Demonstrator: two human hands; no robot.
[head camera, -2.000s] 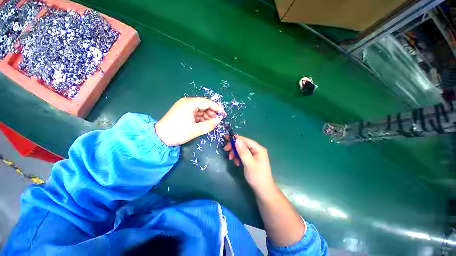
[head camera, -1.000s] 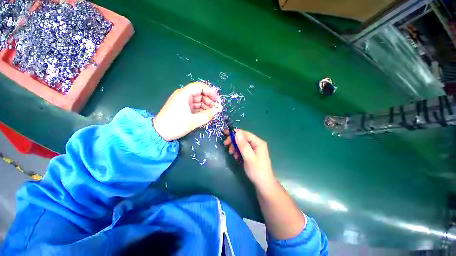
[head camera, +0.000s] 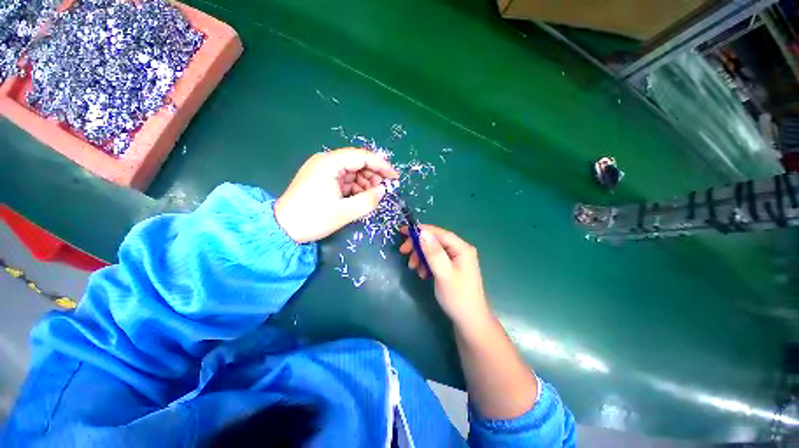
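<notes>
My left hand (head camera: 335, 194) is curled over a loose scatter of small metallic components (head camera: 378, 229) on the green bench, with a small component pinched at its fingertips. My right hand (head camera: 444, 267) holds side cutters or small pliers (head camera: 418, 245) with blue handles. Their dark jaws point at the left fingertips, just below them. Whether the jaws touch the component cannot be told. A salmon-red parts tray (head camera: 166, 131) at the upper left holds heaps of silvery-purple components (head camera: 109, 74).
A small round dark and white object (head camera: 606, 172) lies on the green bench (head camera: 561, 280) to the right. A long clear tube with black bands (head camera: 692, 210) lies beyond it. A brown carton (head camera: 604, 16) and a metal frame stand at the upper right. A red stool (head camera: 44, 243) shows at the left.
The view has shifted slightly. The small round object is further right, nearer the banded tube. Both hands stay at the scatter, the left pinching and the right holding the cutters.
</notes>
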